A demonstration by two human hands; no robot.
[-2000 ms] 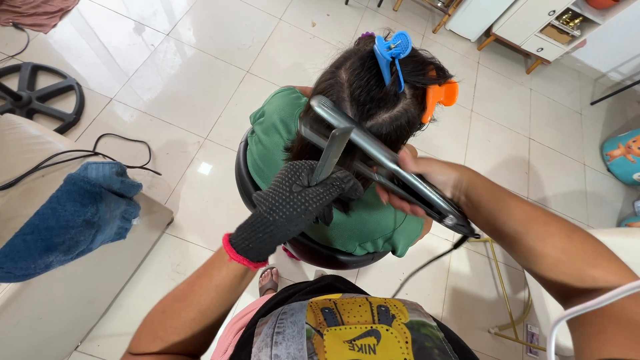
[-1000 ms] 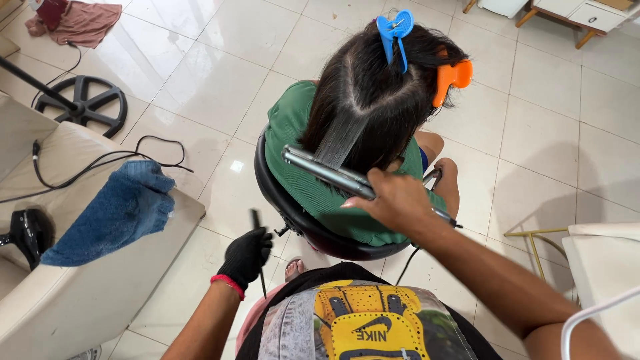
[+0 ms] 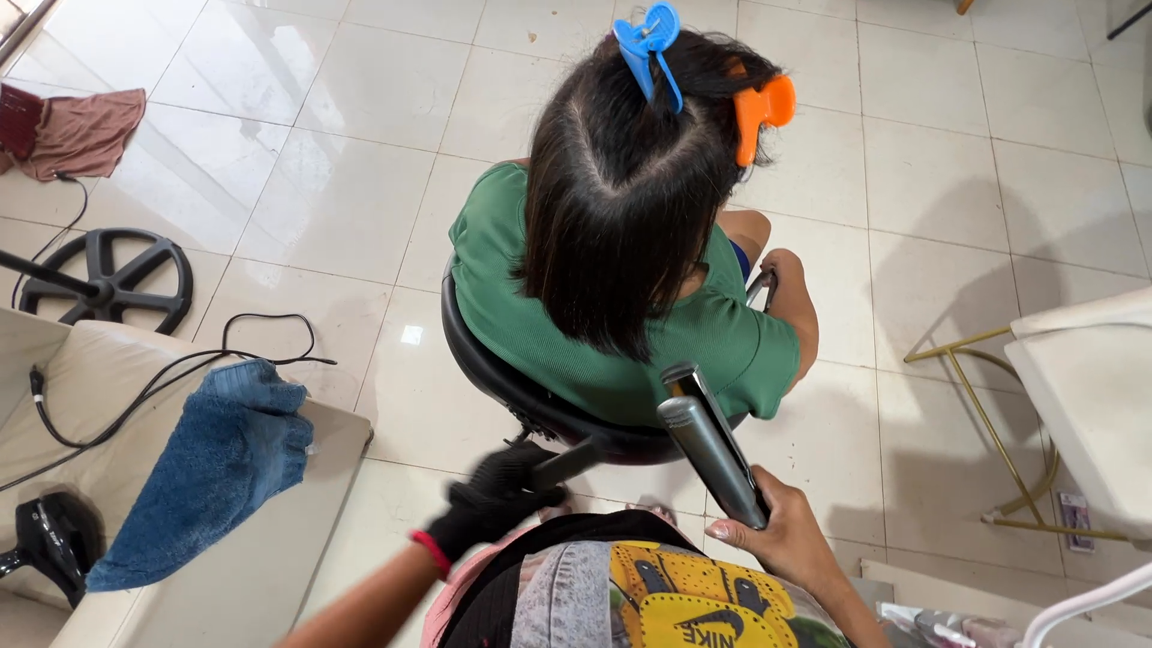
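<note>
My left hand, in a black glove, holds a dark comb, blurred, low behind the chair back. In my right hand is a dark grey hair straightener, its plates parted and no hair between them. A seated person in a green shirt faces away. Their dark hair hangs loose at the back below a V-shaped parting. A blue clip holds hair at the crown and an orange clip holds hair at the right side.
The black chair stands before me. On a pale seat at left lie a blue towel, a black cable and a hair dryer. A black wheel-shaped base stands behind. At right is a white chair with gold legs.
The straightener has come away from the hair and down toward me; its plates have opened. The hair strand now hangs loose. My left hand left the hair earlier and has since moved right.
</note>
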